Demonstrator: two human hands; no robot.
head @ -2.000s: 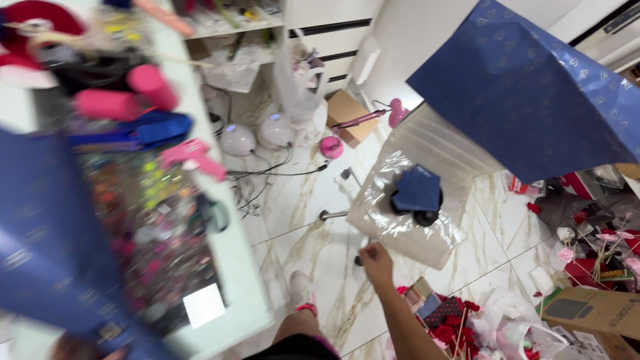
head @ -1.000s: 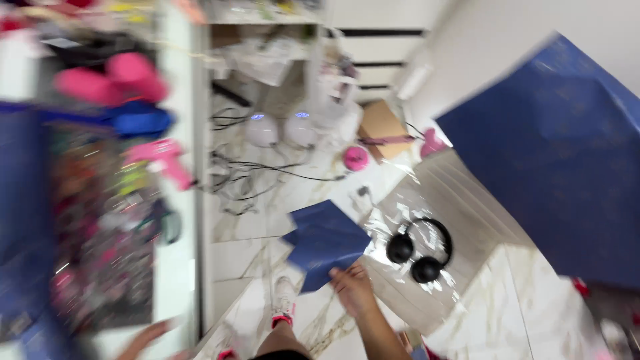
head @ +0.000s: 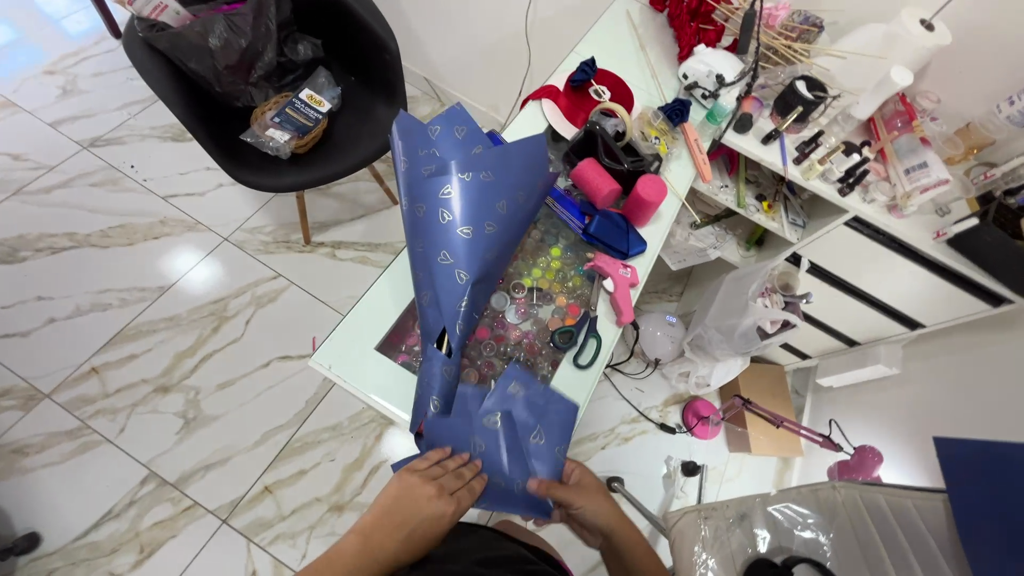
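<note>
A cone-shaped bouquet wrap of blue paper with gold hearts (head: 464, 224) lies along the glass-topped table, its narrow end toward me. A smaller folded piece of the same blue paper (head: 520, 440) overlaps that narrow end at the table's near edge. My left hand (head: 444, 488) lies flat on the small piece's left side, fingers together. My right hand (head: 580, 504) pinches its lower right edge, thumb on top. Scissors with dark handles (head: 578, 336) and a pink glue gun (head: 616, 284) lie right of the wrap.
Pink foam rolls (head: 620, 192), blue ribbon (head: 614, 232) and a red visor (head: 596, 96) sit on the table (head: 352, 368). A black chair (head: 360, 104) stands at the upper left. At the right are a pink desk lamp (head: 702, 418), a cardboard box (head: 764, 408) and a beige padded seat (head: 760, 520).
The view has swung toward the table. The small blue piece, over the headphones on the seat two seconds ago, was in my right hand one second ago and is now at the table's edge under both hands.
</note>
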